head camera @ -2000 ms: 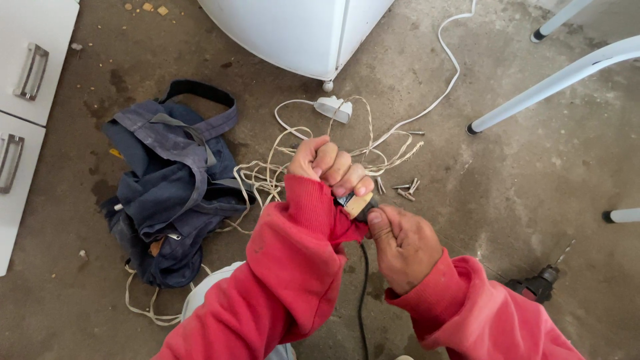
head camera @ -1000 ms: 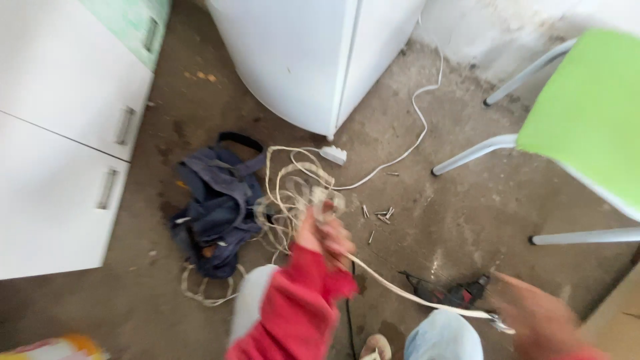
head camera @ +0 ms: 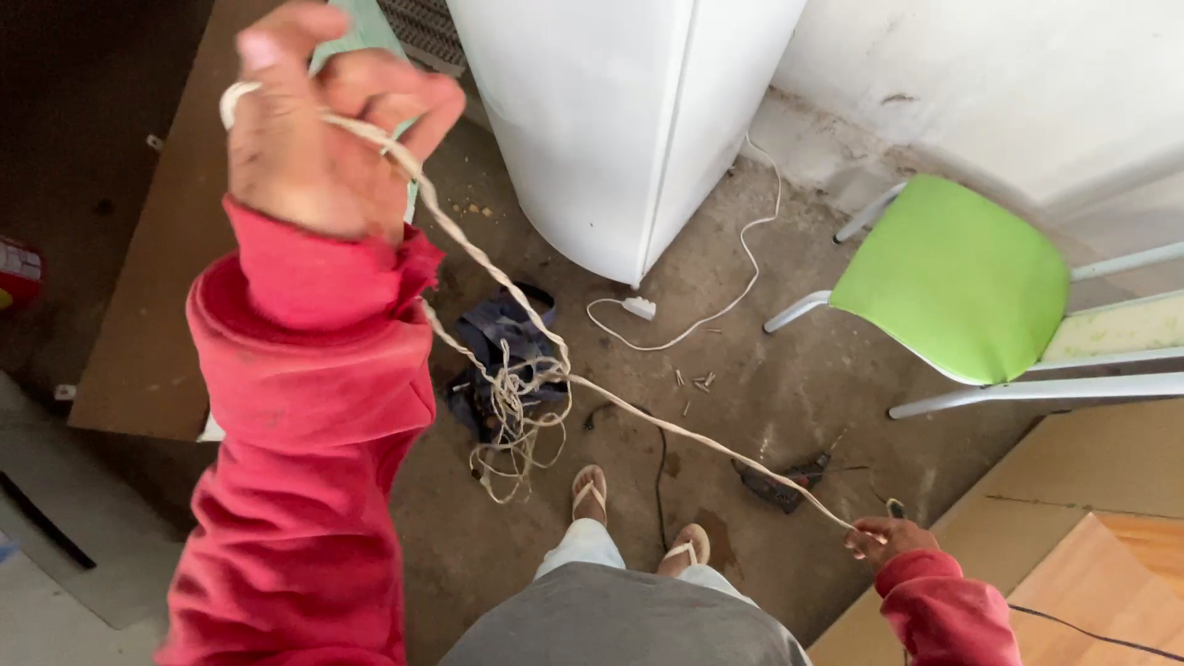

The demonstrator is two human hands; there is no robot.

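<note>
A twisted off-white cord (head camera: 698,437) runs across the view. My left hand (head camera: 324,139) is raised at the upper left, blurred, with the cord looped round it and its fingers partly spread. Low on the right, my right hand (head camera: 890,538) pinches the cord's other stretch; a small dark-tipped thing sticks up beside its fingers. Between my hands a tangled bundle of the same cord (head camera: 523,398) hangs in front of a dark blue cloth bag (head camera: 504,324). A power drill (head camera: 786,481) lies on the floor near my right hand.
A white refrigerator (head camera: 592,120) stands ahead, with a white extension socket (head camera: 639,307) on the floor before it. Several screws or plugs (head camera: 705,381) lie nearby. A green chair (head camera: 962,277) is at right, cardboard (head camera: 980,490) at lower right, and a brown panel (head camera: 157,277) at left.
My left hand has risen to the upper left with the cord, lifting the tangle off the floor. The black plug-like piece seen between my hands two seconds ago is no longer there.
</note>
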